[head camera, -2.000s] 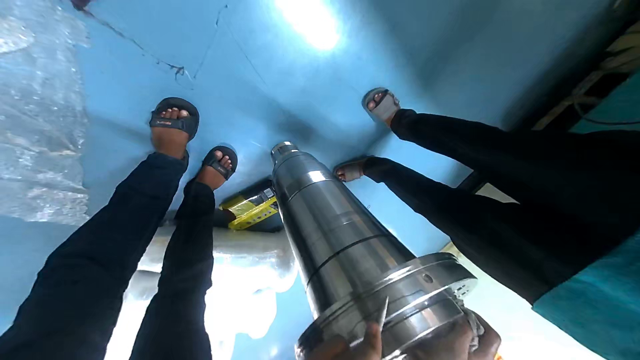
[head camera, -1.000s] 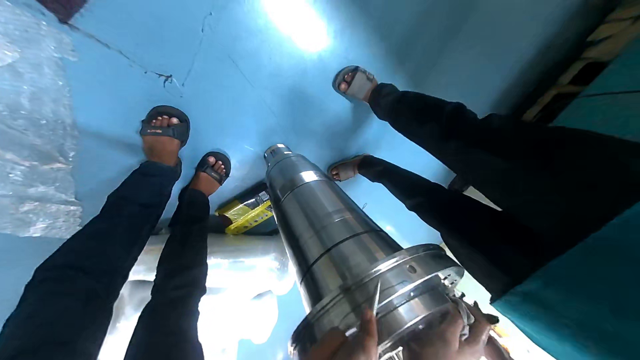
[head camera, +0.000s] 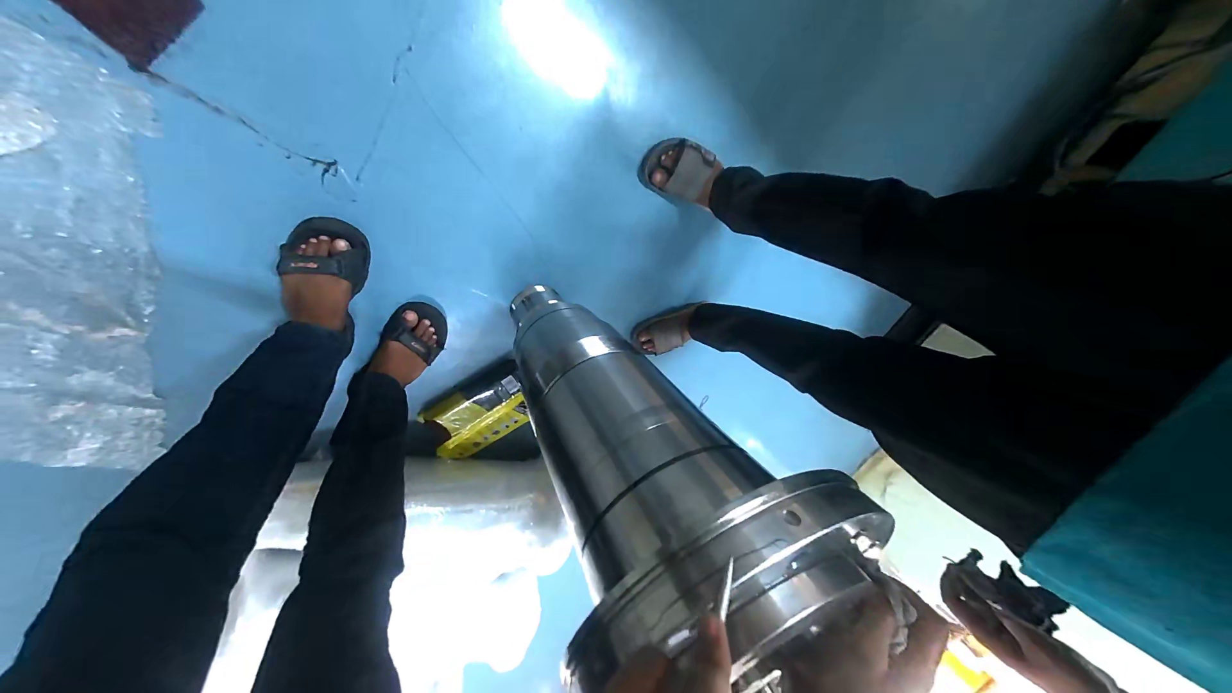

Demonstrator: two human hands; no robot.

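Observation:
A large shiny metal spindle (head camera: 635,423), stepped and cylindrical, slants from the centre to the lower right, its wide flange (head camera: 741,549) nearest me. At the bottom edge my left hand (head camera: 674,664) holds a thin pointed metal tool (head camera: 726,587) against the flange. My right hand (head camera: 847,645) is on the ring at the flange's near end, with a pale cloth (head camera: 901,616) at its fingers. Both hands are partly cut off by the frame, so their grip shows only in part. Farther right, another person's hand (head camera: 1001,626) holds a dark crumpled cloth (head camera: 1020,592).
A person in dark trousers (head camera: 828,356) and a teal top (head camera: 1145,539) stands at the right. My sandalled feet (head camera: 318,274) are at the left, near clear plastic sheeting (head camera: 77,269). A yellow-and-black package (head camera: 481,414) and a wrapped, shiny object (head camera: 462,539) lie beside the spindle.
The other person's hand with the dark cloth has moved right, away from the flange. My left hand still holds the pointed tool at the flange.

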